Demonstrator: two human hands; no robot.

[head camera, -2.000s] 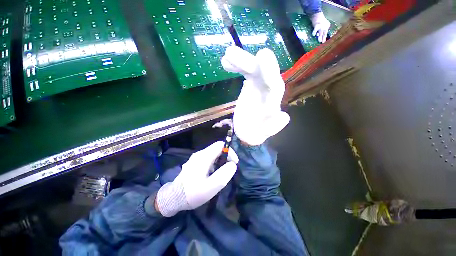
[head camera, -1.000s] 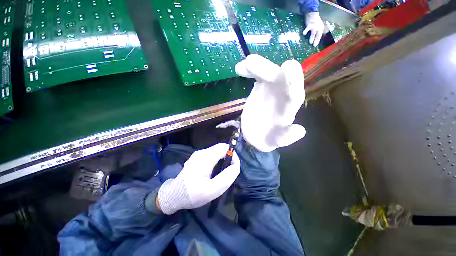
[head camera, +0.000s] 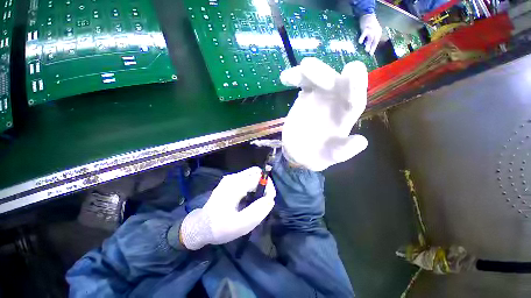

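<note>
My left hand [head camera: 227, 209], in a white knit glove, holds small side cutters [head camera: 264, 179] with black and orange-red handles. Their jaws point up and lie beside my right wrist. A pale, thin, frayed scrap [head camera: 266, 142] shows just above the jaws, at the edge of the right glove; I cannot tell if the jaws touch it. My right hand [head camera: 323, 116], also in a white glove, is raised with the palm towards me, fingers loosely bent and apart, and holds nothing.
Green circuit boards [head camera: 99, 49] lie in a row on the green conveyor [head camera: 134, 125] behind its metal rail [head camera: 145, 156]. Another person's gloved hand [head camera: 370, 33] is over the boards. At right are a red edge [head camera: 407, 67], metal booth and wrapped tool [head camera: 442, 259] on a black tube.
My right hand has moved right and slightly turned, its palm showing more. My left hand still grips the cutters near the wrist. The red edge shows more at the top right.
</note>
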